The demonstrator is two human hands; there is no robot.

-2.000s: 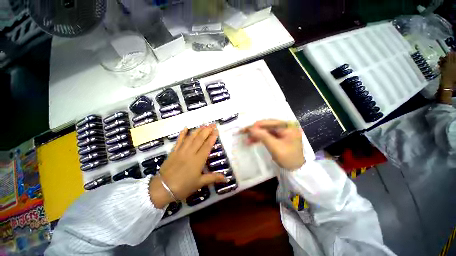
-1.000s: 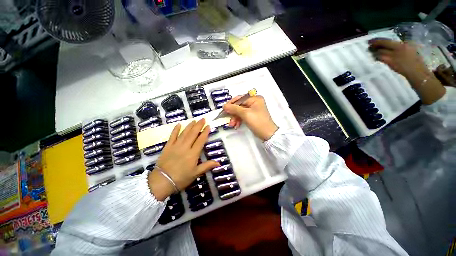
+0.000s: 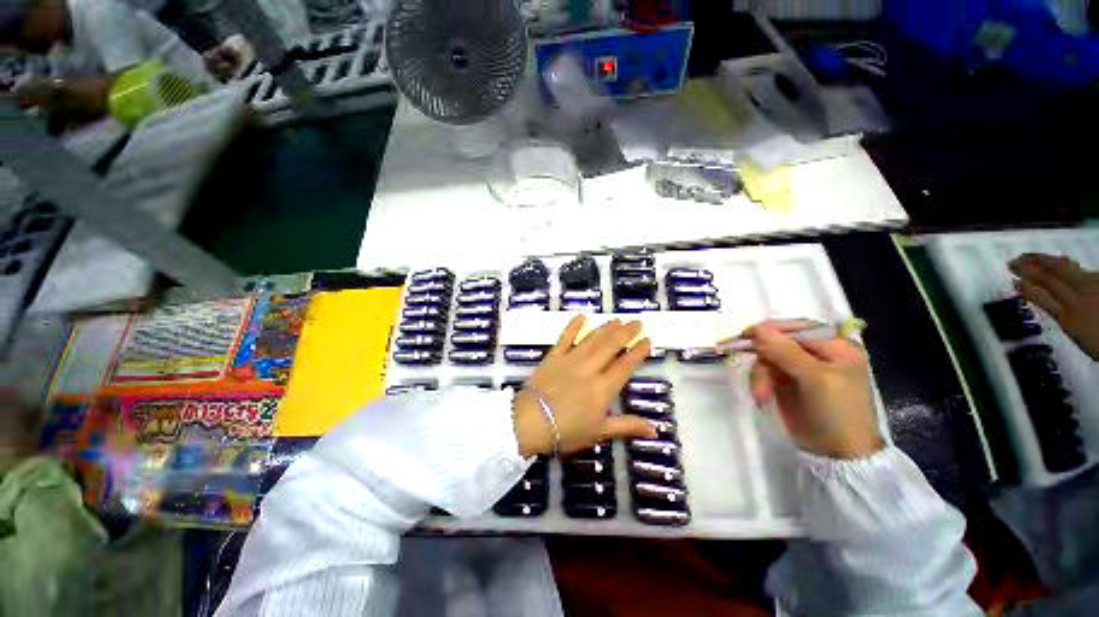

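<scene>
A white blister tray (image 3: pixel 771 482) holds columns of glossy black housings (image 3: pixel 654 464). A pale strip (image 3: pixel 675 327) lies across the middle of the tray. My left hand (image 3: pixel 587 388) lies flat with fingers spread, its fingertips on the strip's lower edge and its thumb over the black housings. My right hand (image 3: pixel 820 383) holds thin tweezers (image 3: pixel 795 327) like a pen. The tweezer tip is near the strip's right end, by a black housing lying there. Whether the tip holds anything is too small to tell.
Behind the tray, a white board (image 3: pixel 422 205) bears a clear dish (image 3: pixel 534 175), a clear bag (image 3: pixel 695 177) and a fan (image 3: pixel 458 58). A yellow sheet (image 3: pixel 344 350) and printed cardboard (image 3: pixel 181 398) lie left. Another person's hand (image 3: pixel 1061 295) is over a similar tray (image 3: pixel 964 259) at right.
The view has swung left, showing more cardboard and another worker. My right hand has moved from above the strip to just beyond its right end. My left hand stays on the strip.
</scene>
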